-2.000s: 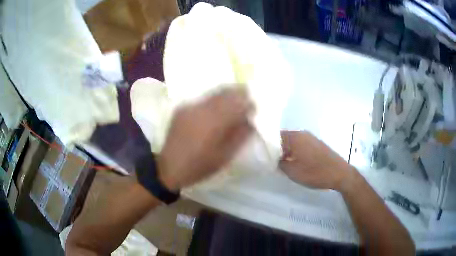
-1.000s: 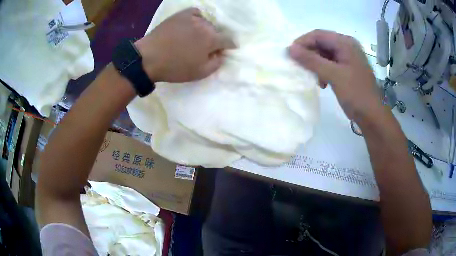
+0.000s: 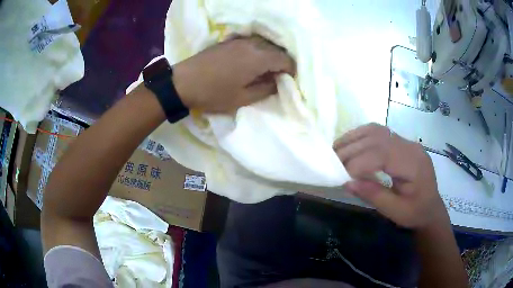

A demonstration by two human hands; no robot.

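A cream garment piece (image 3: 281,140) lies bunched over the white table's front edge and hangs a little over it. My left hand (image 3: 242,73), with a black watch on the wrist, reaches into the garment's folds and grips a fold near the fingertips. My right hand (image 3: 388,174) pinches a corner of the garment at the right, near the table's front edge. The cloth is stretched between both hands. Parts of my left fingers are hidden by cloth.
The sewing machine (image 3: 469,50) stands at the right, with thread snips (image 3: 464,161) and a slim pen (image 3: 504,163) before it. A cream garment with a label (image 3: 42,67) is at the left. A brown carton (image 3: 163,185) and a bin of cream cloth (image 3: 135,242) are below.
My right hand has moved down with a corner of the garment, drawing it towards the front edge. My left hand has shifted slightly right and deeper into the folds.
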